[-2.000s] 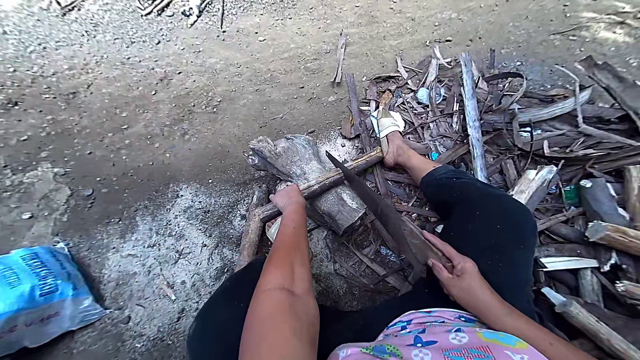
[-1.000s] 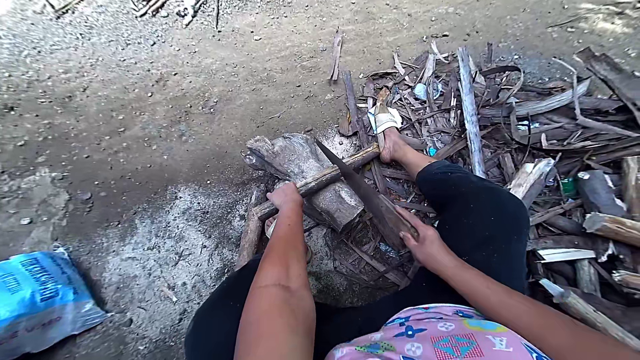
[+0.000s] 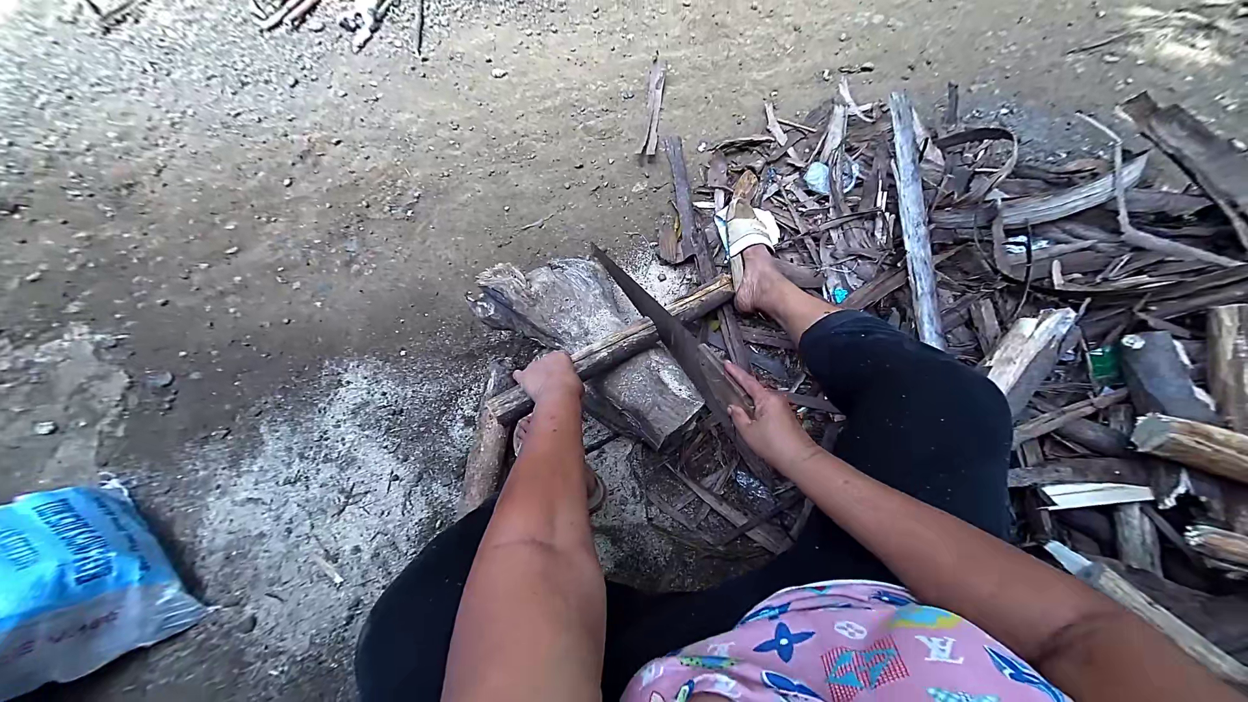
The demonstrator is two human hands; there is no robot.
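Note:
A wooden pole (image 3: 624, 343) lies slantwise across a thick weathered log (image 3: 643, 390) on the ground. My left hand (image 3: 551, 378) is closed around the pole near its lower left end. The pole's far end rests by my sandalled foot (image 3: 756, 268). My right hand (image 3: 772, 421) grips the handle end of a handsaw (image 3: 673, 336). Its dark blade crosses over the pole to the right of the log's middle and points up and left. The teeth cannot be made out, and the fingers partly hide the handle.
A pile of split wood and bark (image 3: 1063, 224) spreads over the right side. A blue and white plastic sack (image 3: 83, 585) bearing writing lies at the lower left. Pale sawdust (image 3: 322, 487) covers the ground between sack and log. A short branch (image 3: 485, 453) lies left of my feet.
My right hand and the saw have shifted slightly back and forth along the blade's line: up and left by one second ago, then down and right. My left hand stays on the pole.

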